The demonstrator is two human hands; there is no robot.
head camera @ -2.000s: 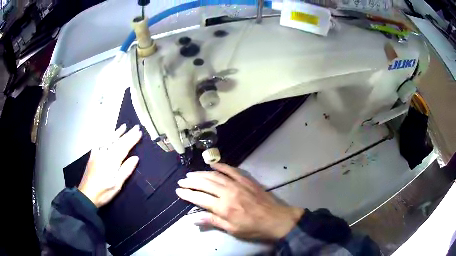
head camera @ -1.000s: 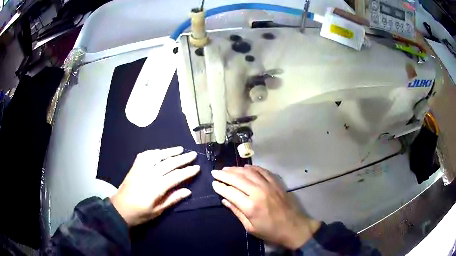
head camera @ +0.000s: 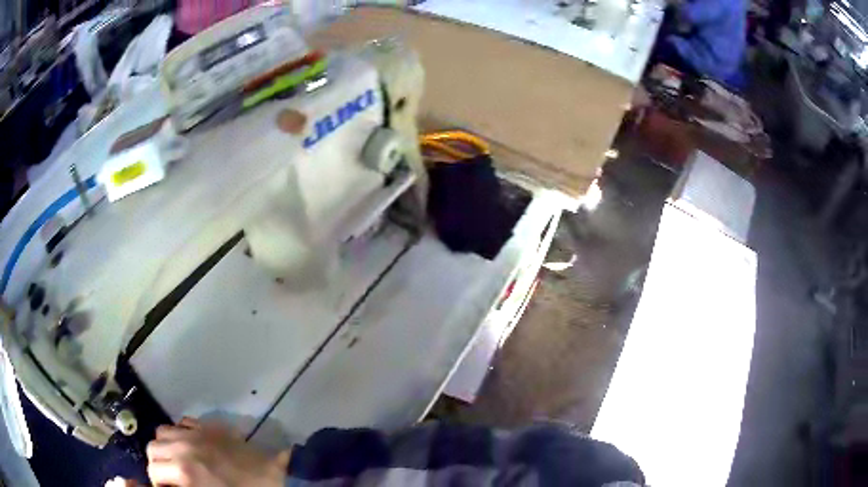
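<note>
The dark cloth [head camera: 52, 442] shows only in the lower left corner, beside and under the machine head. The cream JUKI sewing machine [head camera: 205, 204] stands over it, with its pale knob [head camera: 126, 421] low by the needle area. My right hand [head camera: 205, 457] is at the bottom edge, at the cloth just right of that knob. It is blurred and cut off, so its grip is unclear. A sliver of skin beside it at the edge cannot be assigned to a hand. My left hand is otherwise out of the picture.
A control panel [head camera: 238, 57] and small white box [head camera: 133, 171] sit at the machine's top. A dark bundle [head camera: 471, 204] and orange cord [head camera: 457, 145] lie near the handwheel [head camera: 383, 150]. Beyond are a brown board [head camera: 514, 105], a bright white surface [head camera: 680, 352] and a person in blue [head camera: 709, 38].
The view has swung right, so the machine head and cloth have moved to the lower left. My left hand, flat on the cloth before, has left the picture, and my right hand is now partly cut off.
</note>
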